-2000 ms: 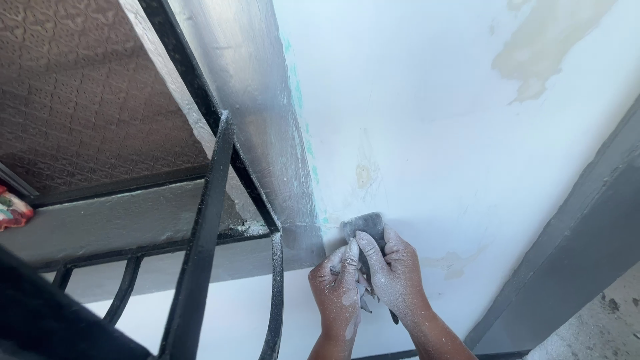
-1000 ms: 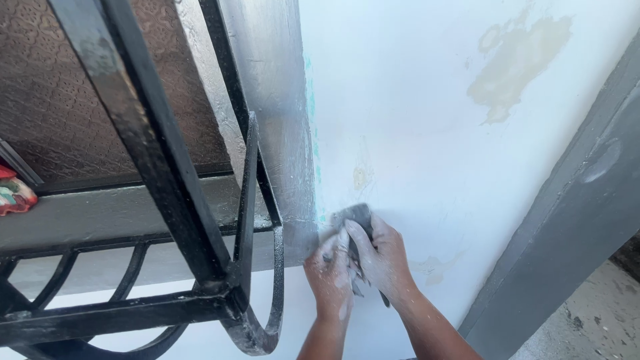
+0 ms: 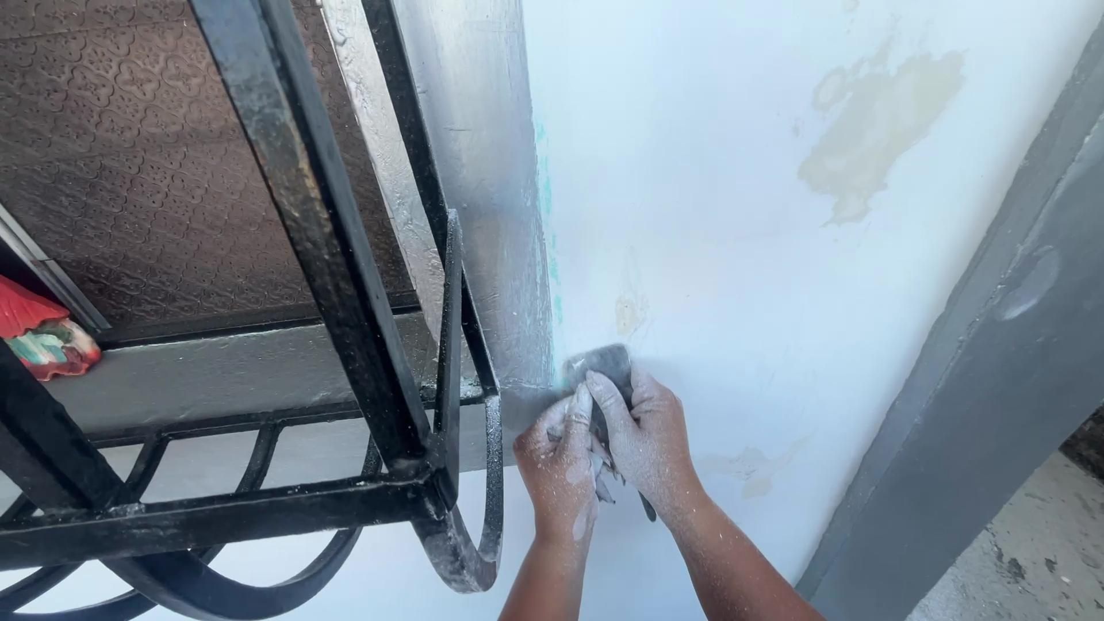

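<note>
A putty knife (image 3: 601,362) with a broad grey blade and a dark handle is near the left edge of a white wall (image 3: 733,285). My right hand (image 3: 647,431), dusted with white, is closed on it, thumb along the blade side. My left hand (image 3: 559,448), just left of it, has its fingers bent around a crumpled greyish piece (image 3: 604,479), perhaps sandpaper or cloth, and its fingertips meet the knife. The blade lies beside the grey window border (image 3: 492,198); whether it touches the wall is not clear.
A black metal window grille (image 3: 319,207) juts out at the left, close to my left hand. Behind it are patterned glass (image 3: 155,172), a grey sill (image 3: 233,371) and a red ornament (image 3: 47,332). Beige patches (image 3: 880,129) mark the wall; a grey column (image 3: 975,388) borders it at right.
The view has shifted, so the grille fills more of the left side. Both hands stay together at the knife, near the same spot on the wall.
</note>
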